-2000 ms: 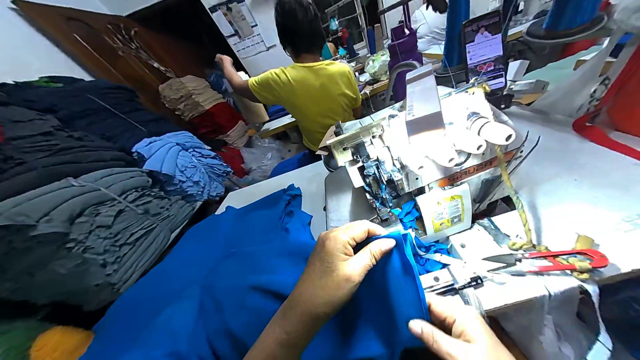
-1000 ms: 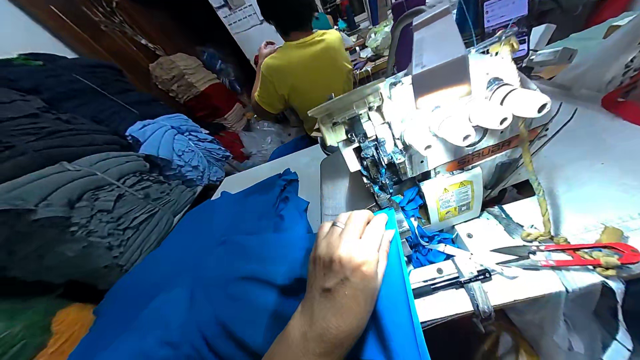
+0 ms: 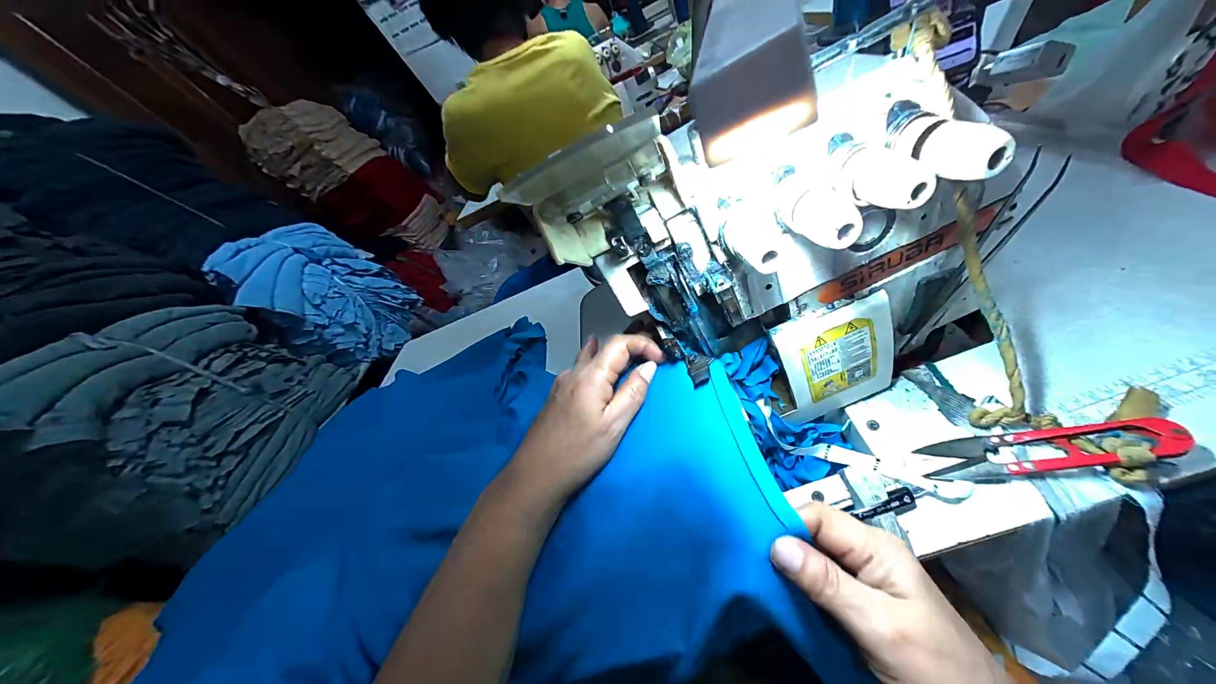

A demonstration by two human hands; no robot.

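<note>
A blue fabric piece (image 3: 655,532) spreads over my front, its folded edge running up to the presser foot (image 3: 698,369) of a Siruba overlock sewing machine (image 3: 798,218). My left hand (image 3: 598,404) rests on the cloth just left of the foot, with thumb and forefinger drawn together on it. Lower right, my right hand (image 3: 864,579) pinches the folded edge between thumb and fingers. Blue fabric scraps (image 3: 803,446) bunch under the machine's white cover. Red-handled thread snips (image 3: 1064,446) lie on the table's right part with their blades parted.
Stacks of gray fabric (image 3: 171,408) and light blue fabric (image 3: 309,285) stand at left. A person in a yellow shirt (image 3: 532,104) sits behind the machine. A twisted cord (image 3: 993,313) hangs in front of the machine, and a plastic bag (image 3: 1035,551) hangs at the table edge.
The blue edge now lies at the presser foot. My right hand, out of view one second ago, is back on the fabric's edge. The view has moved closer to the machine.
</note>
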